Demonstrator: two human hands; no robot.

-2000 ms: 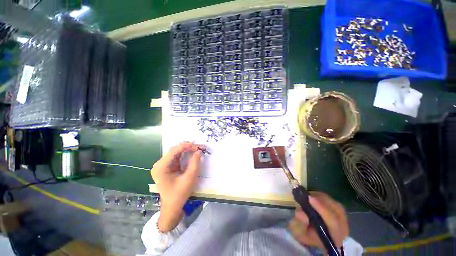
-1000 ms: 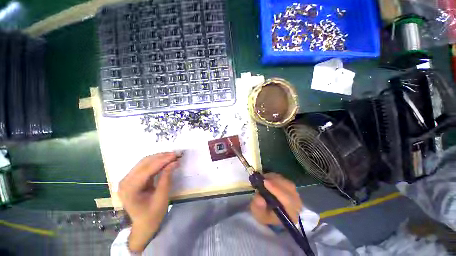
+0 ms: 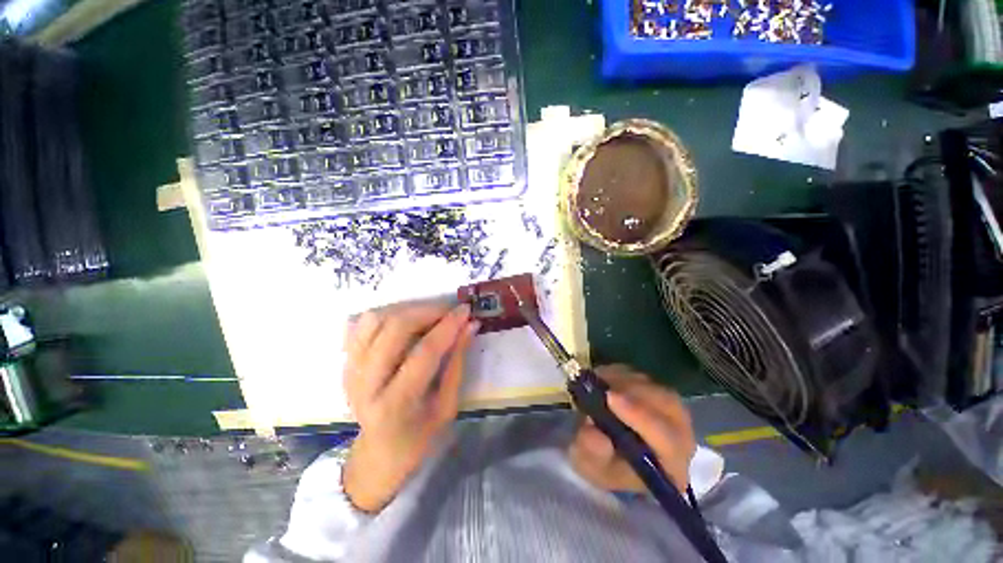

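Note:
The red-brown soldering jig [image 3: 521, 306] lies on the white work sheet [image 3: 297, 341], with a small metal-cased component [image 3: 487, 304] in its nest. My left hand [image 3: 401, 368] is at the jig's left end, thumb and fingertips together at the component; what they pinch is too small to tell. My right hand [image 3: 638, 429] holds the soldering iron [image 3: 616, 423] by its black handle, its tip over the right part of the jig. A pile of loose silver-black parts [image 3: 429, 233] lies above the jig.
The blister tray [image 3: 357, 110] lies above the pile. A round yellowish pot [image 3: 629, 189] and black fume fan [image 3: 759, 330] stand right, the blue bin [image 3: 759, 61] upper right. White paper [image 3: 786, 121] lies below the bin. Solder wire [image 3: 154, 378] runs from a spool [image 3: 15, 374] at left.
My left hand has moved right, from the bare sheet to the jig's left end. My right hand still holds the iron at the jig. The camera view has shifted right.

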